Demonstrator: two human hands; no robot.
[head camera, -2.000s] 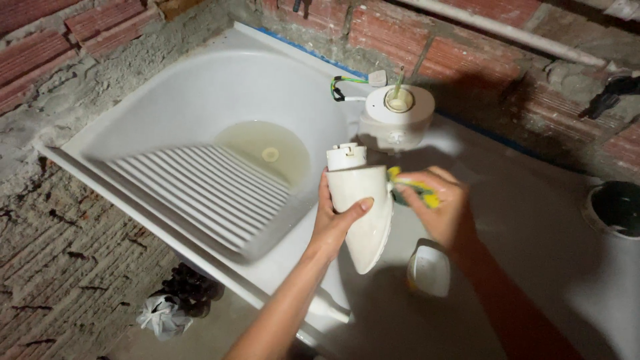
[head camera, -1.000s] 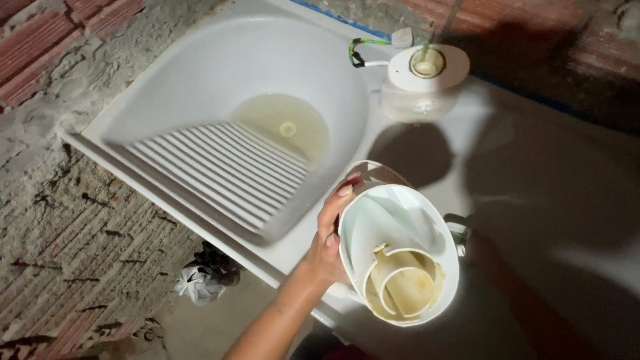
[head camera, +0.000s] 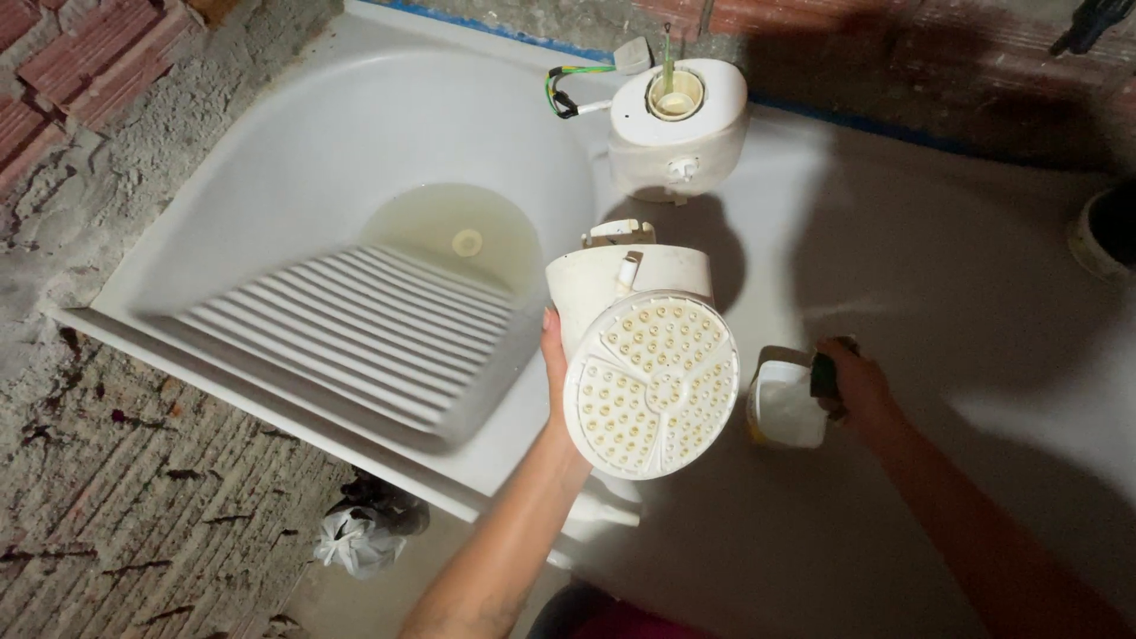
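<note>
My left hand (head camera: 557, 382) grips the white plastic shower head housing (head camera: 652, 386) from its left side. The round, nozzled spray face points toward the camera, and a slotted collar shows at its far end. My right hand (head camera: 848, 382), in shadow, holds a dark green scouring sponge (head camera: 825, 377) by the right rim of a small white tub (head camera: 788, 406) with pale contents. Beyond the housing stands the other white shower part (head camera: 679, 133), with a round socket on top and wires with a white connector (head camera: 632, 55) at its left.
A white wash basin (head camera: 399, 115) with a ribbed washboard (head camera: 355, 328) and cloudy water lies at the left. A dark-mouthed container (head camera: 1100, 232) stands at the right edge. A white plastic bag (head camera: 359, 537) is below the basin's front edge. Rough brick walls border the basin.
My left hand has turned the housing, so its spray face now shows instead of its hollow inside. My right hand has moved away from the housing to the small tub.
</note>
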